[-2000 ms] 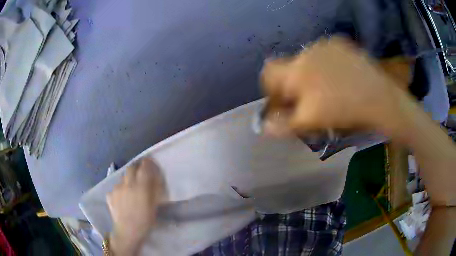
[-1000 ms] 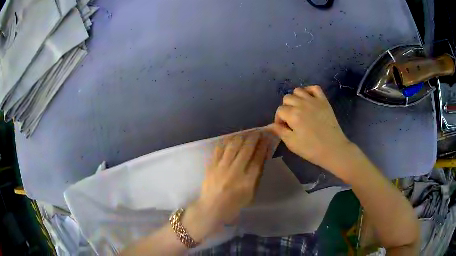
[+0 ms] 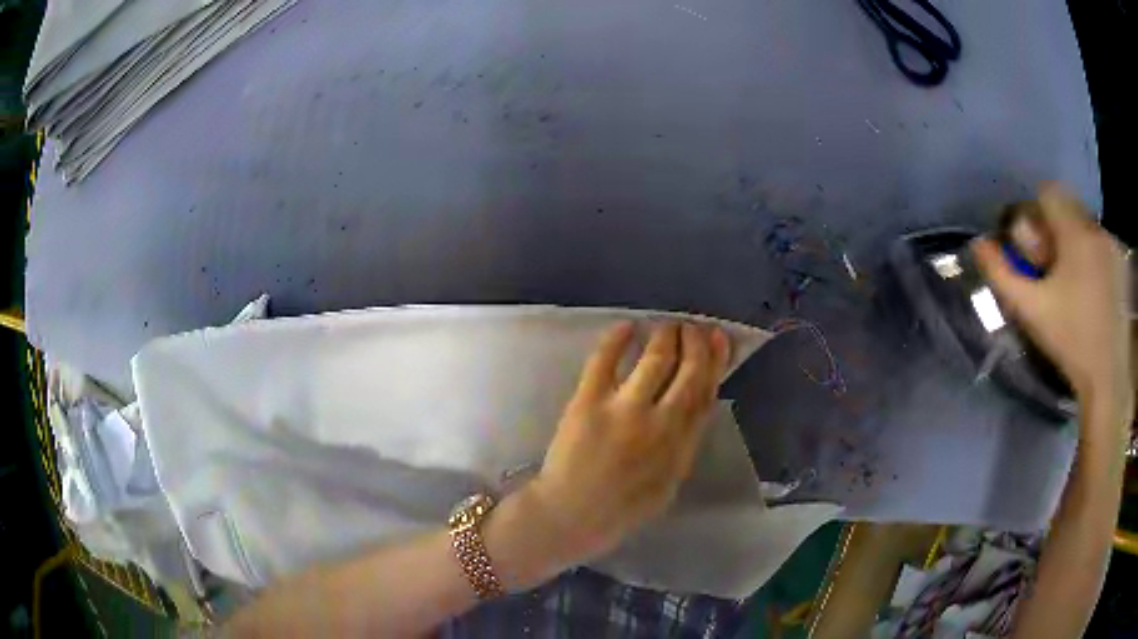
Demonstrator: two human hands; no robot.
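A light grey garment panel (image 3: 374, 387) lies along the near edge of the table, its lower part hanging over the edge towards me. My left hand (image 3: 643, 431) lies on the panel near its right end, fingers spread, pressing the cloth by its far edge. My right hand (image 3: 1061, 293) is at the right side of the table, closed around the handle of the steam iron (image 3: 973, 306). The iron is blurred and apart from the panel; whether its soleplate touches the table cannot be told.
Black shears (image 3: 917, 44) lie at the far right. A stack of grey panels (image 3: 137, 75) is at the far left. Threads and dark lint (image 3: 811, 250) dot the table (image 3: 499, 187). Folded cloth (image 3: 100, 437) fills the left cart; crumpled pieces (image 3: 967, 593) lie below right.
My right hand has let go of the panel's edge and moved right onto the iron, which is now turned. My left hand has shifted right along the panel. The panel's far edge lies straighter.
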